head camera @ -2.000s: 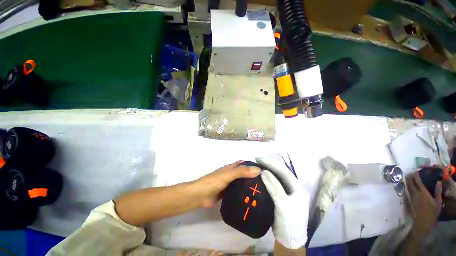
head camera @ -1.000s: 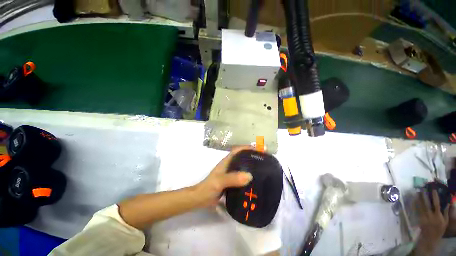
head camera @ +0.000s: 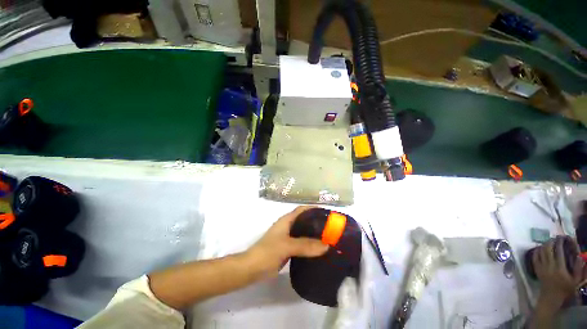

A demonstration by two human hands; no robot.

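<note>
A black fabric-covered speaker [head camera: 325, 276] stands in front of me on the white bench, with its orange strap [head camera: 333, 228] facing up near its top end. My bare left hand [head camera: 286, 241] holds it from the left, thumb across its upper part beside the strap. My gloved right hand [head camera: 347, 305] is blurred and partly cut off by the bottom edge, at the speaker's lower right; whether it grips the speaker is unclear. Dark tweezers [head camera: 374, 247] lie just right of the speaker.
A plastic-wrapped tool [head camera: 419, 263] lies diagonally at right. A white control box [head camera: 314, 96] stands on a wrapped base plate [head camera: 306, 183], beside a hanging hose and yellow-orange nozzle [head camera: 362, 146]. Speakers [head camera: 48, 249] cluster at left. Another person's hand [head camera: 553, 266] works at far right. Green belt behind.
The speaker has turned in my left hand: the orange button marks no longer face up and the strap now does. My gloved right hand has left the upper right side and is now lower down.
</note>
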